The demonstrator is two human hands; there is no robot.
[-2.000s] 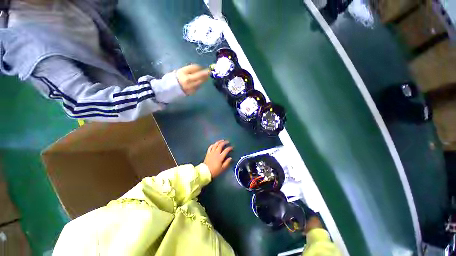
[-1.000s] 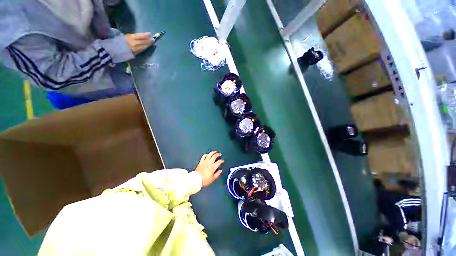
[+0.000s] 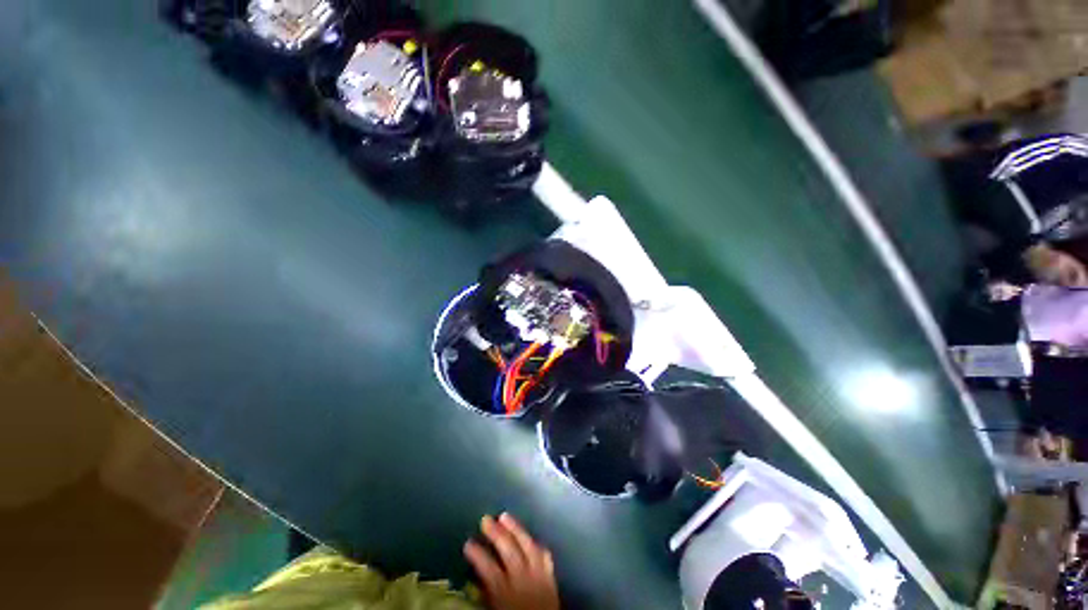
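Note:
My left hand [image 3: 513, 566] is at the bottom edge, cut off, fingers slightly spread, empty, over the dark green bench. My right hand is not in view. Beyond my left hand, a white-rimmed black base housing [image 3: 459, 363] has a black camera head with a circuit board [image 3: 543, 312] tilted over it; orange, red and blue wires run between them. Beside it is a second white-rimmed black housing [image 3: 591, 443], its inside dark. A white housing with a black opening [image 3: 754, 530] stands at the lower right, partly cut off.
Several black camera heads with silvery boards [image 3: 382, 83] stand in a row at the upper left. White brackets [image 3: 686, 328] lie against the pale rail [image 3: 823, 447]. The green conveyor [image 3: 716, 226] runs behind. A person's pink clothing [image 3: 1059, 316] shows at far right.
The view has moved nearer the units. The white housing at lower right shows more fully. My left hand appears lower in the picture. My right hand, seen at the second unit two seconds ago, is out of view.

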